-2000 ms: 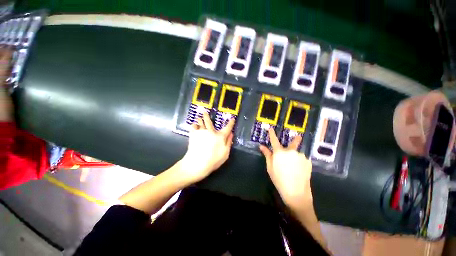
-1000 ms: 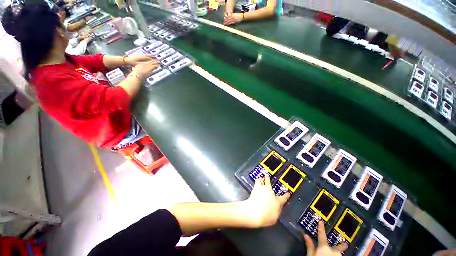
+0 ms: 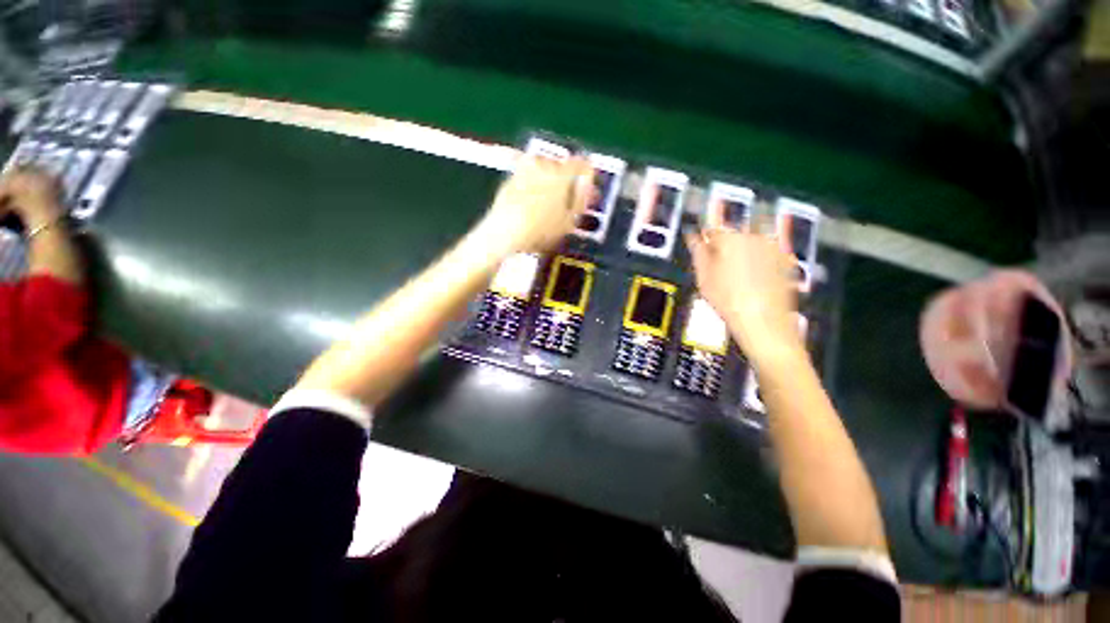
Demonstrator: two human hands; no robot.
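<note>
A clear blister tray (image 3: 560,371) holds two rows of keypad phones on the bench. In the near row, several phones lie face up with yellow-rimmed screens, such as this keypad phone (image 3: 645,326); the rightmost shows white behind my right forearm. The far row shows white backs, such as this white-backed phone (image 3: 657,212). My left hand (image 3: 536,201) is over the two leftmost far phones. My right hand (image 3: 745,270) is over the far row's right part. Both are blurred, and their fingertips' grip cannot be told.
A person in a red sleeve (image 3: 49,353) works at another phone tray (image 3: 91,146) at the left. A pink fan (image 3: 968,341) with a dark smartphone (image 3: 1032,355) against it, a red stick (image 3: 954,469) and a power strip (image 3: 1053,511) stand right. The green belt (image 3: 487,79) runs behind.
The view has swung back from the left. Both my hands have moved from the near row's keypads up to the far row.
</note>
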